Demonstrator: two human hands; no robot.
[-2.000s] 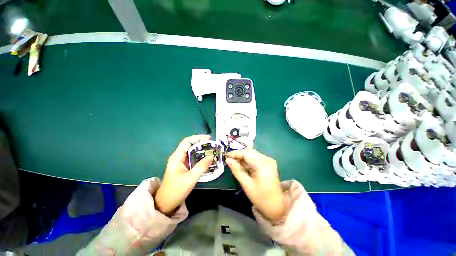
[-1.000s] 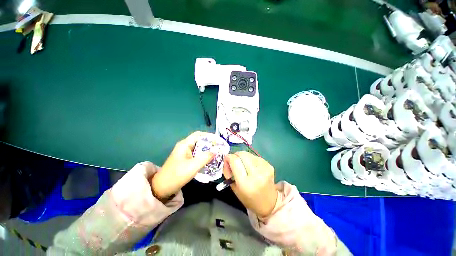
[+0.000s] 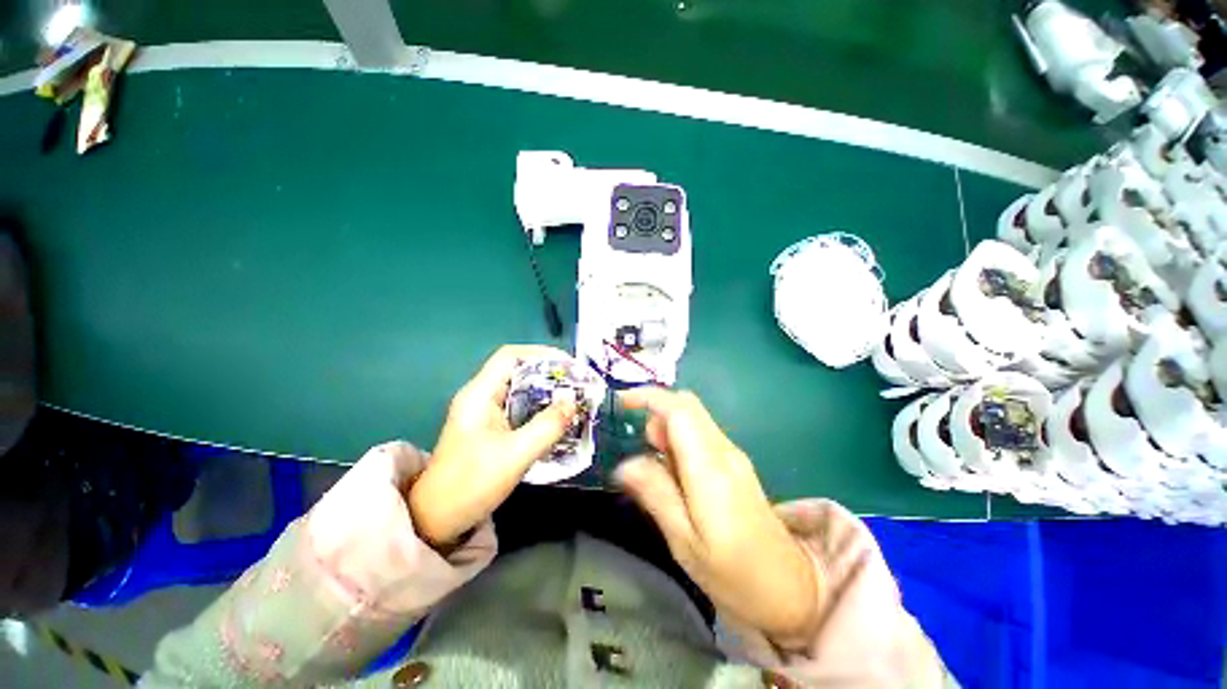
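A white camera housing (image 3: 633, 289) lies on the green bench, its black lens panel (image 3: 646, 218) at the far end and its round opening near me. A side bracket (image 3: 549, 191) and a thin black cable tail (image 3: 545, 289) are at its left. My left hand (image 3: 487, 451) holds a white round part (image 3: 554, 464) with a circuit board inside, thumb over the board. Thin red and dark wires (image 3: 622, 361) run between the housing opening and the round part. My right hand (image 3: 713, 505) is just right of the round part, fingers apart, with nothing visible held.
A pile of white sealing rings (image 3: 829, 299) lies right of the housing. Many stacked white round parts (image 3: 1002, 417) fill the right side. Yellow and tan scraps (image 3: 97, 92) lie far left. A pale metal rail (image 3: 538, 90) edges the conveyor. A blue bin (image 3: 942, 586) is below right.
My right hand has come away from the round part and its fingers have opened. The dark connector near it no longer shows. My left hand still holds the round part.
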